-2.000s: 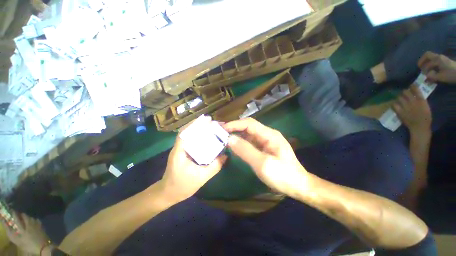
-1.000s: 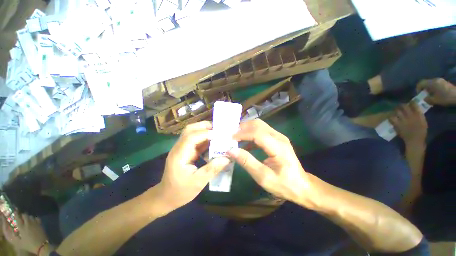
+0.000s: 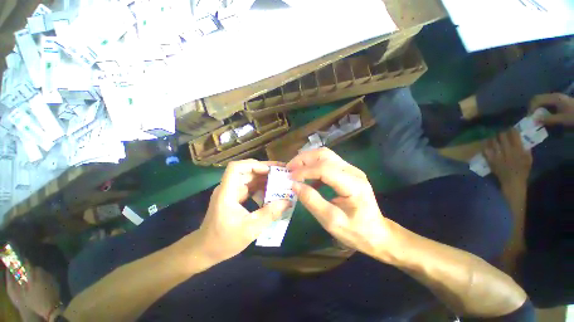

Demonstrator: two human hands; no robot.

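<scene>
A small white printed piece (image 3: 278,185), which looks like a folded leaflet, is held upright between my two hands over my lap. A white strip, seemingly a small carton (image 3: 272,234), sticks out below it under my left fingers. My left hand (image 3: 236,210) holds both pieces from the left, thumb across the front. My right hand (image 3: 343,207) pinches the leaflet's right edge with thumb and fingers. Whether anything lies inside the pieces is hidden.
White cartons and leaflets (image 3: 53,94) are heaped on the white-covered table (image 3: 296,38). A divider tray (image 3: 340,78) and smaller brown trays (image 3: 220,151) lie below its edge. Other people's hands (image 3: 513,157) hold a white carton at right; another hand (image 3: 28,289) is at lower left.
The leaflet, a wide sheet at first and then a long strip, is now folded shorter between my fingers. The lower white strip tilts more to the left. The neighbour's hands at right have shifted slightly.
</scene>
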